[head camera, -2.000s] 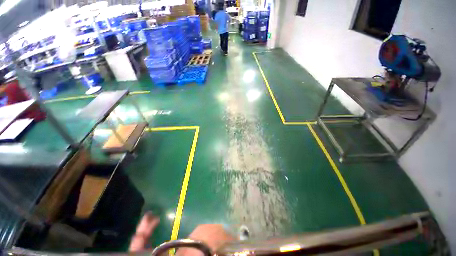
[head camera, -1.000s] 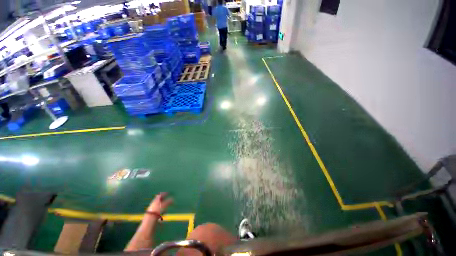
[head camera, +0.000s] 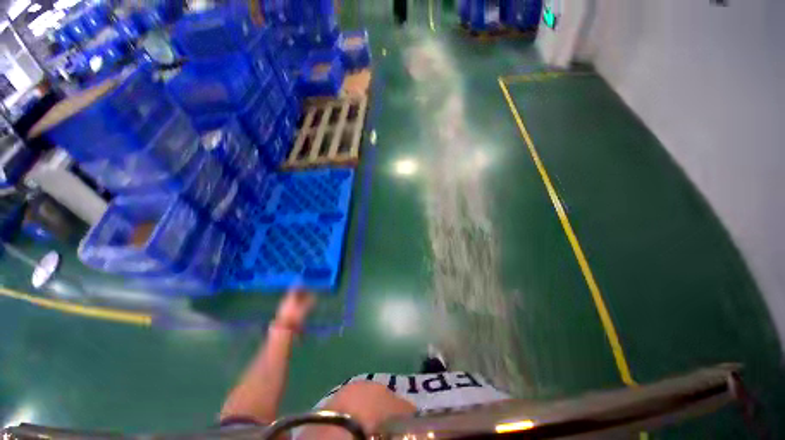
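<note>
My left hand (head camera: 295, 307) is low left of centre with the forearm stretched forward, blurred; I see nothing in it, and its finger pose is unclear. It overlaps the near edge of a blue plastic pallet (head camera: 301, 225) in view but hangs nearer to me. Stacked blue crates (head camera: 138, 232) stand left of and on that pallet, some with clear film. My right hand is not in view. A shiny metal bar (head camera: 585, 412) with a ring crosses the bottom edge, close to the camera.
A wooden pallet (head camera: 330, 129) lies beyond the blue one. A worn pale strip (head camera: 460, 215) runs along the green floor. A yellow line (head camera: 564, 219) and a white wall (head camera: 689, 94) are on the right. More blue crates (head camera: 499, 13) stand at the far end.
The crate stacks and pallets have come nearer and larger. The metal table and the near bench have left view. The walking person is now almost out of the top edge.
</note>
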